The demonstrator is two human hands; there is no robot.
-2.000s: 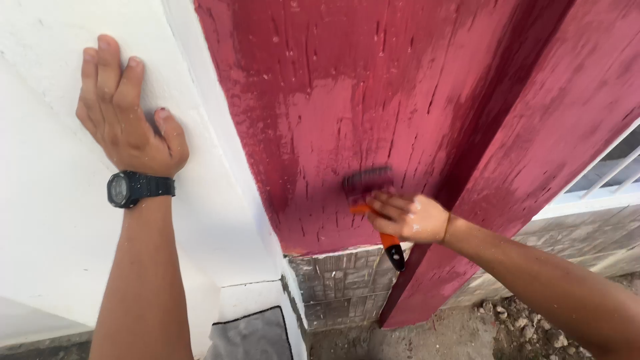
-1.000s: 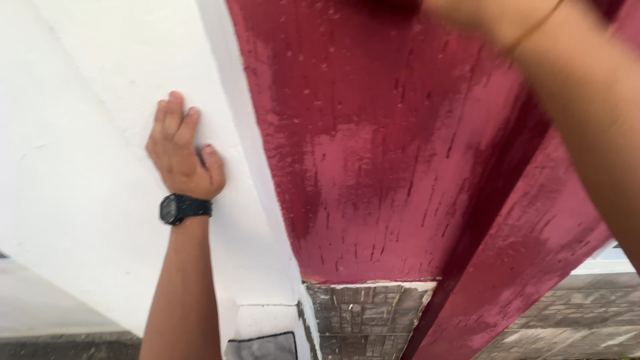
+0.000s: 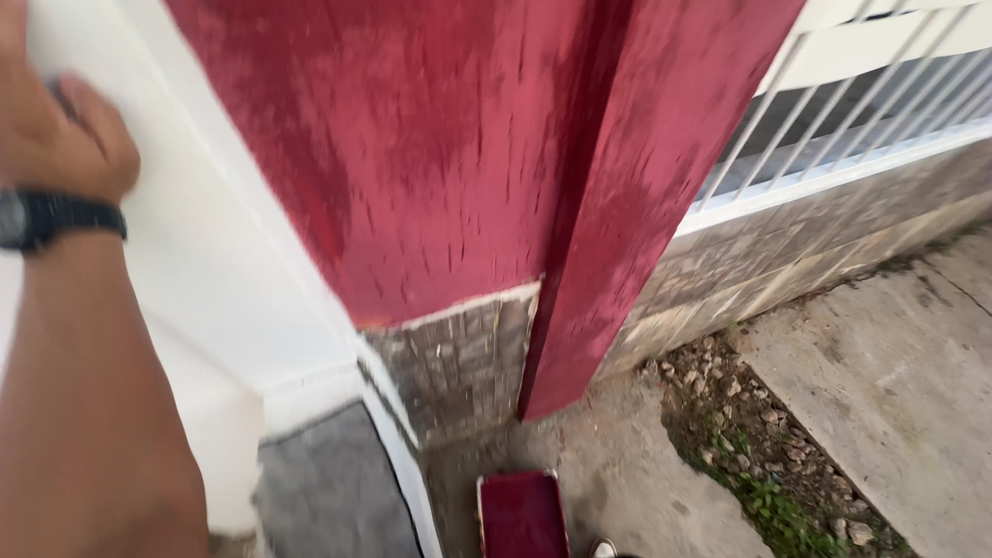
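My left hand [image 3: 66,143], with a black watch [image 3: 58,219] on its wrist, rests against the white wall [image 3: 209,256] at the upper left, its fingers cut off by the frame's edge. Beside that wall stands a red-painted wall panel [image 3: 403,170], with darker, wetter-looking patches and drip-like marks. A red pillar [image 3: 620,194] adjoins it on the right. On the ground at bottom centre lies a tray of dark red paint [image 3: 523,515], partly cut off. My right hand is out of view, and no brush shows.
Grey stone cladding [image 3: 465,364] lies below the red panel. A grey slab [image 3: 333,480] is at the lower left. White metal bars [image 3: 837,116] top a low stone wall [image 3: 783,256]. Rubble and weeds [image 3: 763,465] border the concrete [image 3: 891,372]. Part of a shoe [image 3: 603,549] shows at the bottom.
My right hand, which held an orange-and-black handled paintbrush on the red panel, has moved up and then out of view. The view has swung down and right, bringing in the paint tray.
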